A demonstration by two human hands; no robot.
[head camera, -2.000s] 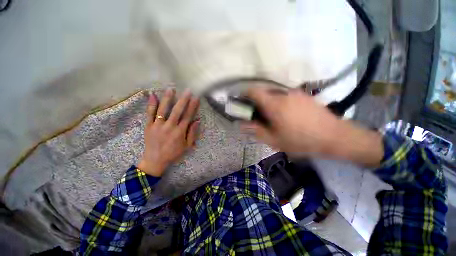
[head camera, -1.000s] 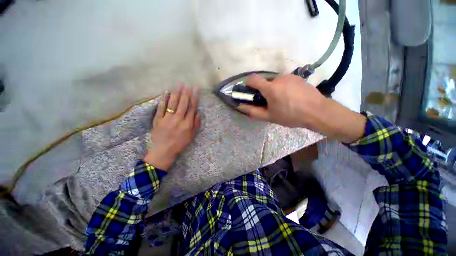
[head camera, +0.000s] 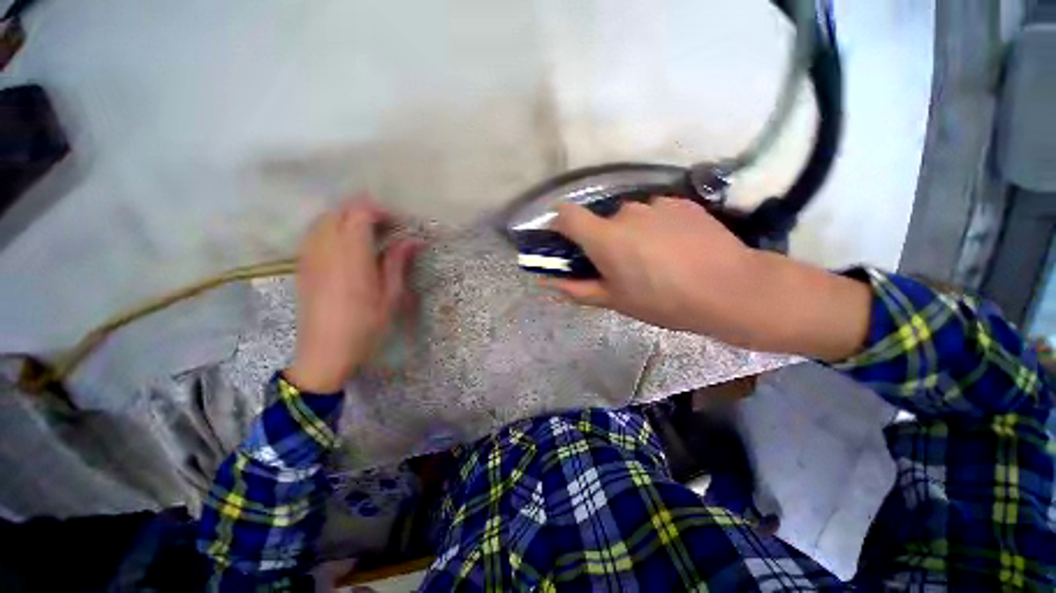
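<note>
The garment [head camera: 486, 336] lies wrong side up along the table's near edge, grey-beige and speckled. A thin mustard edge line [head camera: 174, 304] runs along its far left side. My right hand [head camera: 666, 266] grips the handle of the steam iron [head camera: 602, 191], whose tip points left at the garment's far edge. My left hand [head camera: 347, 284] is blurred, left of the iron, at the garment's far edge. Its fingers are bent, and whether they pinch the cloth cannot be told.
A pale hose [head camera: 778, 127] and thick black cord [head camera: 828, 127] run from the iron to the far right over the white table [head camera: 405, 81]. A dark block [head camera: 26, 139] lies at the far left. Grey cloth folds [head camera: 87, 463] bunch at the near left. A pale cloth [head camera: 816, 452] hangs below right.
The view has shifted, bringing the dark block into sight at left. My left hand has gone from flat on the garment to bent fingers and moved left. My right hand still holds the iron.
</note>
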